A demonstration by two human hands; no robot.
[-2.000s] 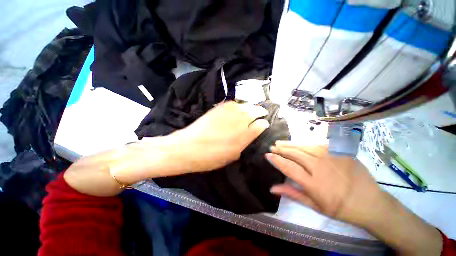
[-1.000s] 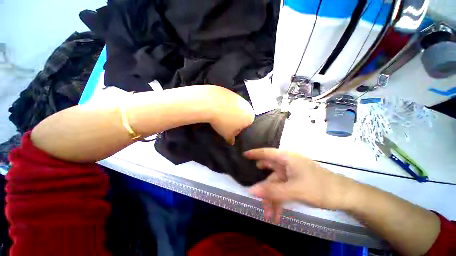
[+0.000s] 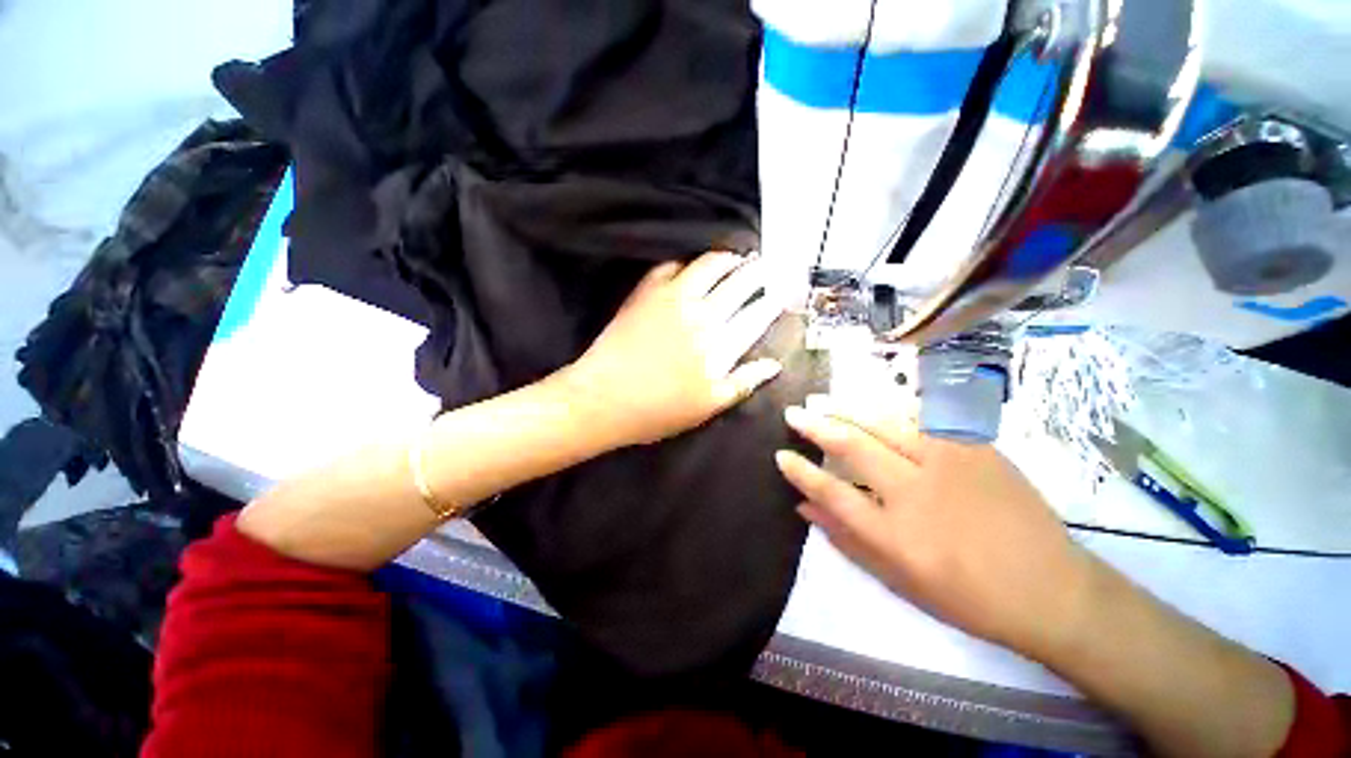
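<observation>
A dark garment piece (image 3: 652, 541) lies spread from the back of the table to its front edge, its right edge at the presser foot (image 3: 839, 304). My left hand (image 3: 674, 348) lies on the cloth just left of the foot, palm down with fingers spread. My right hand (image 3: 933, 518) rests on the table, fingertips at the cloth's right edge below the foot. Neither hand visibly grips the cloth. The white machine head (image 3: 919, 163) with a blue stripe stands behind the foot. The needle tip cannot be made out.
A tangle of small white pieces (image 3: 1079, 388) lies right of the grey-blue square part (image 3: 963, 394). Green and blue thread snips (image 3: 1190, 492) lie beside it. A ruler strip (image 3: 919, 696) runs along the front edge. A dark garment pile (image 3: 141, 311) is at the left.
My left hand has flattened from a bent grip and moved up beside the foot. My right hand has moved up to the cloth edge. The cloth is smoother and hangs over the front edge.
</observation>
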